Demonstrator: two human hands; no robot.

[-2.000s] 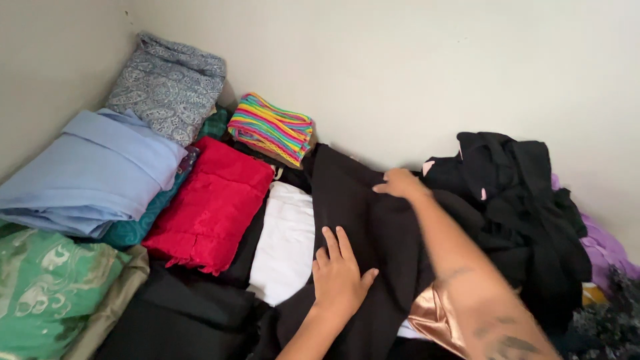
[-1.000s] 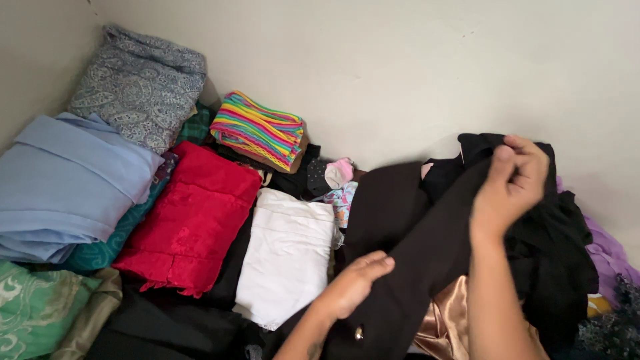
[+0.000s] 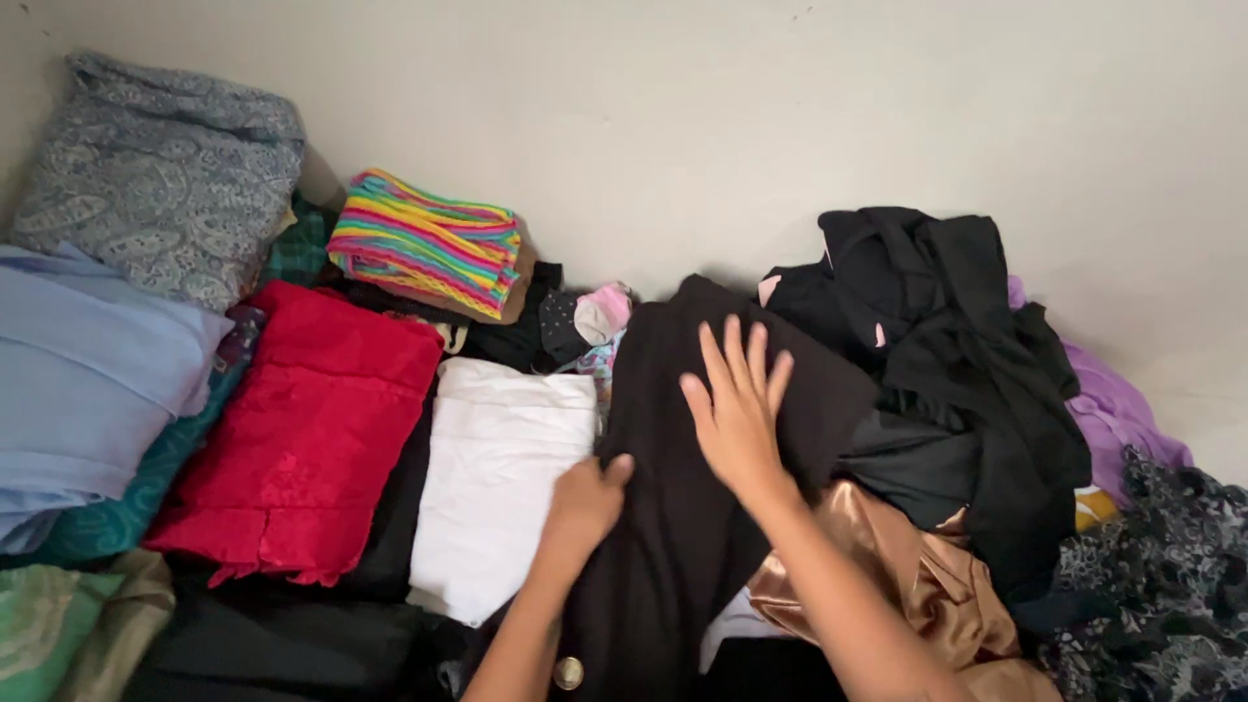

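A dark garment lies partly folded at the centre, with a round metallic button near its lower edge. My right hand rests flat on its upper part, fingers spread. At the garment's left edge is my left hand, its thumb against the cloth; the other fingers are curled and partly hidden, so a grip cannot be made out. A folded white cloth lies just left of that hand. Shiny copper-coloured satin fabric shows beside my right forearm.
Folded red, light blue and grey paisley cloths are stacked at left. A rainbow-striped bundle sits by the wall. Heaped black clothing, purple fabric and a dark patterned cloth lie right.
My right hand, raised with an edge of the dark garment a second ago, is now down flat on it. The garment's upper part now lies folded over. My left hand has moved to its left edge.
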